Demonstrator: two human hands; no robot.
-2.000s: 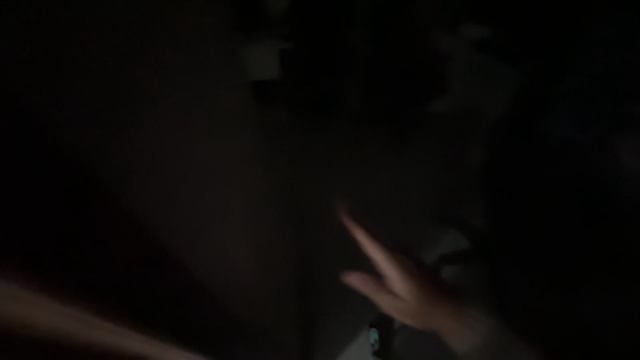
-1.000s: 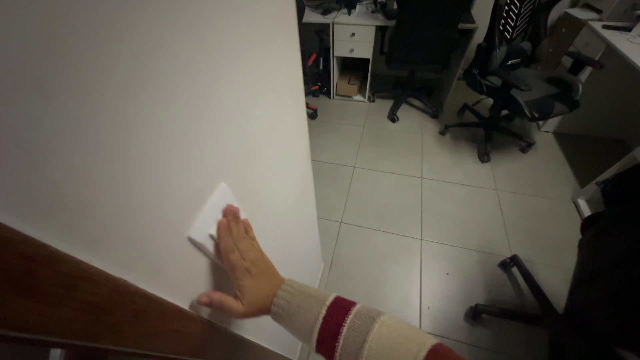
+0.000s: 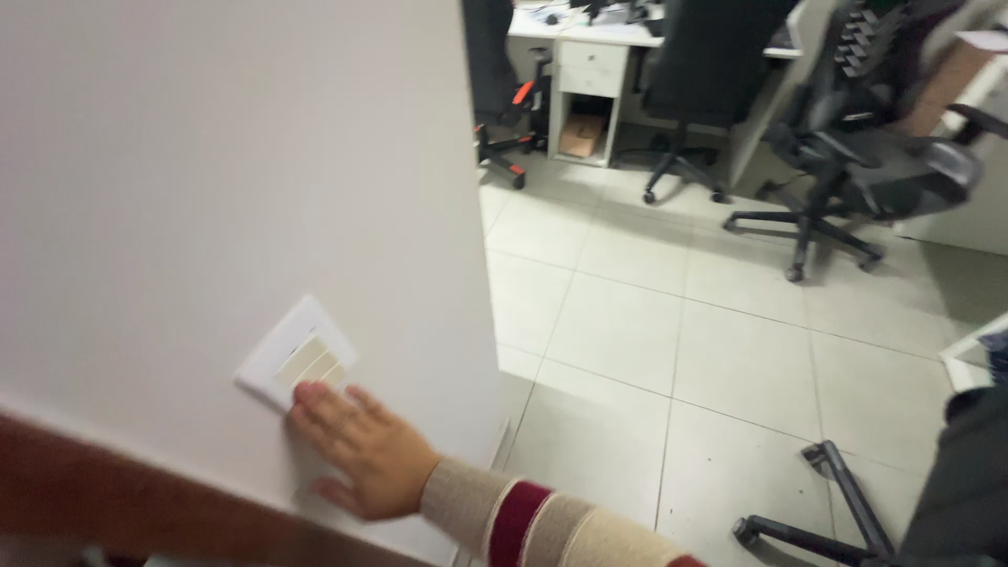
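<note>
A white light switch plate (image 3: 260,364) with several cream rocker switches is mounted on the pale wall (image 3: 236,181). My right hand (image 3: 366,457), in a striped knit sleeve, lies over the lower part of the plate, its fingertips at the lower edge of the rockers. The fingers are extended and grip nothing. Whether they press a rocker cannot be told. My left hand is out of view.
Wood trim (image 3: 118,492) runs along the wall's near edge. Beyond the wall corner lies a tiled floor (image 3: 606,331) with several office chairs (image 3: 882,173), a white drawer unit (image 3: 592,79) and desks. Another chair's base (image 3: 850,504) stands at the lower right.
The room has gone from nearly dark to lit, and is brighter now than one second ago. My right hand has slid lower on the switch plate, so the rockers now show.
</note>
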